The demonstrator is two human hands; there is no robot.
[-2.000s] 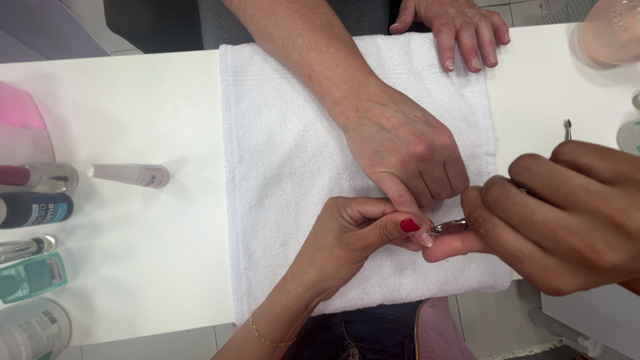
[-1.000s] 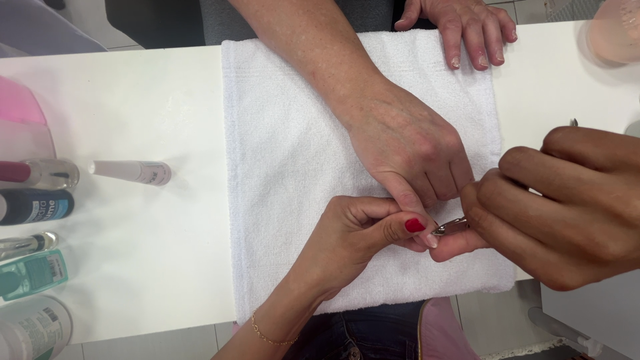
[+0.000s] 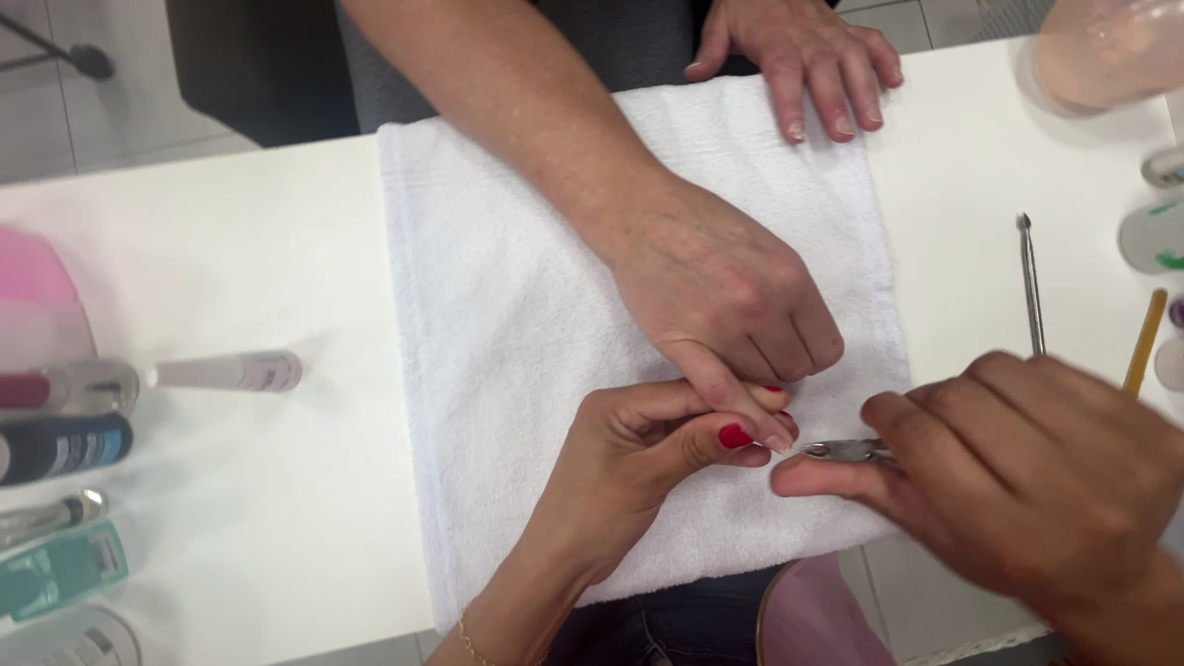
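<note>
My left hand, with red nails and a thin bracelet at the wrist, pinches one finger of another person's hand between thumb and fingers. That finger's tip points toward metal cuticle nippers, which my right hand grips. The nippers' jaws lie just right of the fingertip, with a small gap that seems to part them. Most of the nippers' handles are hidden in my palm. Beneath the hands a white towel is spread. The person's other hand rests palm down over the towel's far edge.
On the white table, a small pale bottle lies at left, near several bottles and a teal container. At right are a metal cuticle pusher, a thin yellowish stick, small bottles and a peach-coloured vessel.
My right hand with the nippers has drawn slightly right, away from the held fingertip. My left hand keeps its hold on the finger. The view has shifted and tilted somewhat.
</note>
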